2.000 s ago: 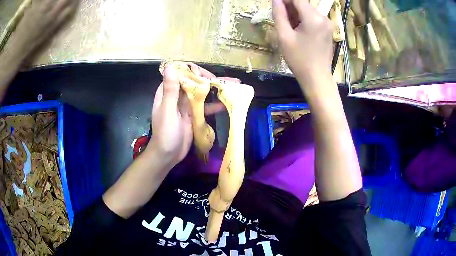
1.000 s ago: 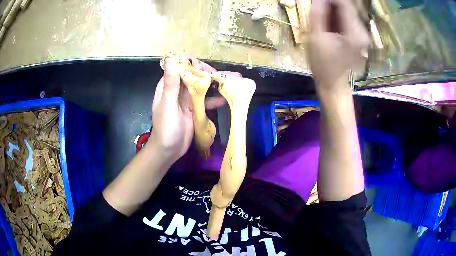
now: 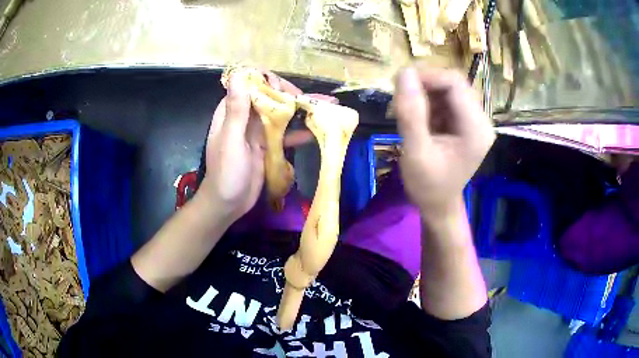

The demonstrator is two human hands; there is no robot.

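Note:
My left hand (image 3: 235, 150) is closed around tan foot pieces, held over my lap near the table edge. A long tan-yellow lower leg piece (image 3: 324, 217) hangs from this grip, wide end up, its narrow peg-like tip against my black shirt. A second, shorter-looking leg piece (image 3: 279, 168) hangs beside it, just right of my palm. My fingers hide much of the feet. My right hand (image 3: 443, 133) is raised to the right of the pieces, apart from them. Its thumb and fingers are curled towards each other around a dark gap; whether a thin part is between the fingertips is unclear.
A heap of loose leg pieces (image 3: 438, 24) lies on the beige table (image 3: 140, 42) by a black cable (image 3: 483, 42). A blue bin (image 3: 78, 210) of flat brown-tan parts stands at left. More blue bins stand at right. A person's purple-clothed part (image 3: 602, 234) shows at far right.
My right hand has come down and back from over the table, uncovering the heap of leg pieces. My left hand still holds the pieces in nearly the same place.

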